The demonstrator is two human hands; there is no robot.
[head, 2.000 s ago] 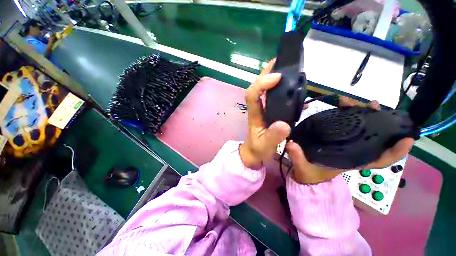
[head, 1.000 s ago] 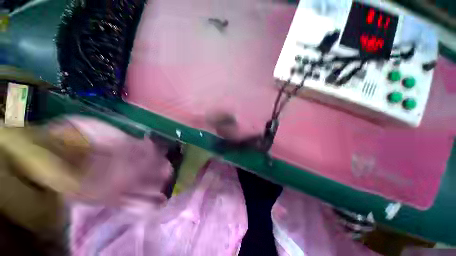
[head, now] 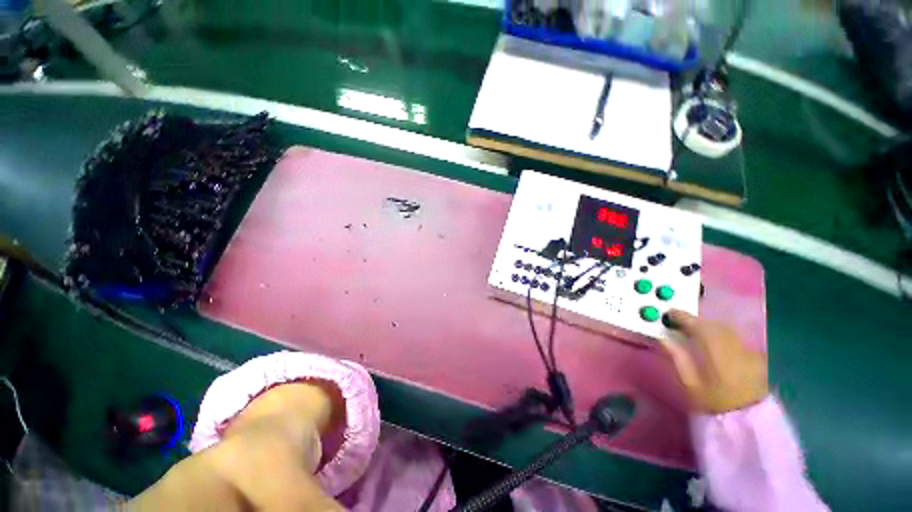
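The white tester point(head: 540, 215) lies on the pink mat point(head: 340, 260) with red digits lit and black plugs in its sockets. My right hand point(head: 715, 365) is at its near right corner, fingertips touching beside the green buttons point(head: 650, 313) and covering part of that corner; it holds nothing visible. A thin black cable point(head: 545, 350) runs from the tester to a dark lump at the mat's near edge. A black boom microphone point(head: 545, 455) with a foam tip rises from the bottom edge. My left hand point(head: 270, 445) is close to the camera, blurred and cut off; its fingers are hidden.
A pile of black bristly stalks point(head: 165, 200) lies left of the mat. Behind the tester are an open notebook point(head: 560, 105) with a pen, a white round roll point(head: 708, 128) and a blue tray point(head: 600, 42). A mouse point(head: 145, 422) glows red and blue at lower left.
The headset held up in both hands two seconds ago is gone from view, except for a boom microphone now at the bottom. My right hand has come to the tester's button corner.
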